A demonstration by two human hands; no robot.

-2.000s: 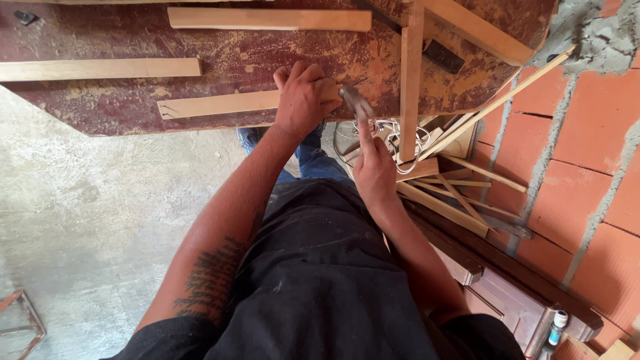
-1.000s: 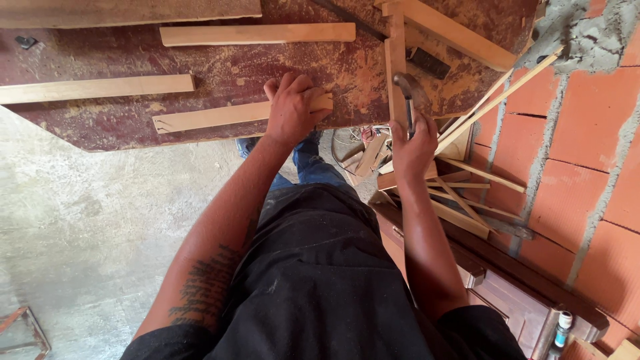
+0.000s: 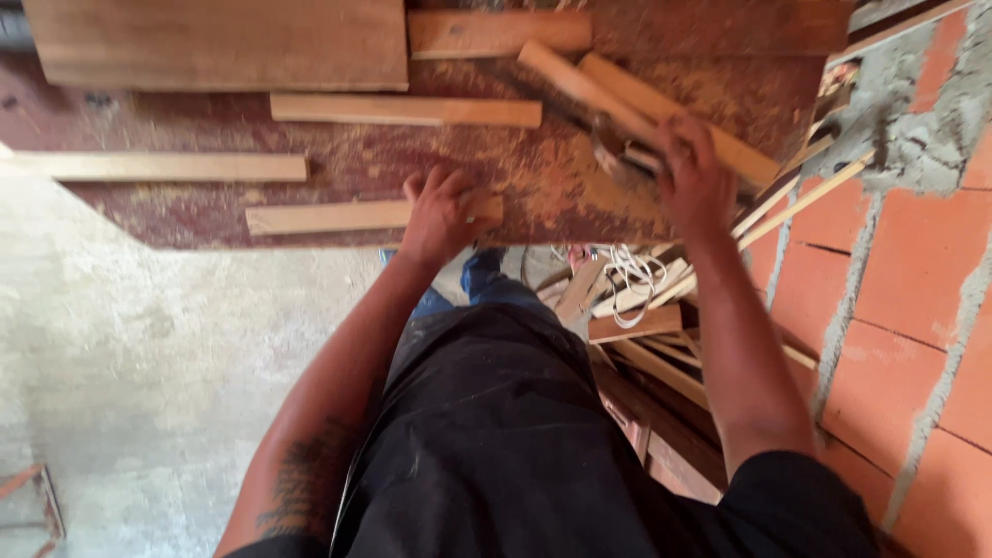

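Note:
My left hand [image 3: 442, 213] rests on the right part of a pale wood strip [image 3: 333, 217] at the near edge of the worn, dark red tabletop [image 3: 349, 139]. My right hand [image 3: 697, 174] is at a longer wood piece [image 3: 589, 89] lying slantwise on the right. Beside its fingers is a hammer [image 3: 612, 143], blurred, with its head to the left; whether the fingers close on the hammer or the wood cannot be told. Another slanted wood piece [image 3: 744, 155] lies just behind. Two more pale strips, one in the middle [image 3: 403, 111] and one at left [image 3: 170, 167], lie on the tabletop.
A wide wooden board [image 3: 225, 43] and a short reddish wood block [image 3: 500, 32] lie at the far side. Below the table's right end are wood offcuts [image 3: 635, 324] and a coiled white cable [image 3: 632, 279]. A brick wall [image 3: 891, 271] stands at the right.
My right hand, which held the hammer near my left hand, has moved right and away from my body. The wood piece beside it, upright in the earlier views, now lies slanted. My left hand stays on the strip.

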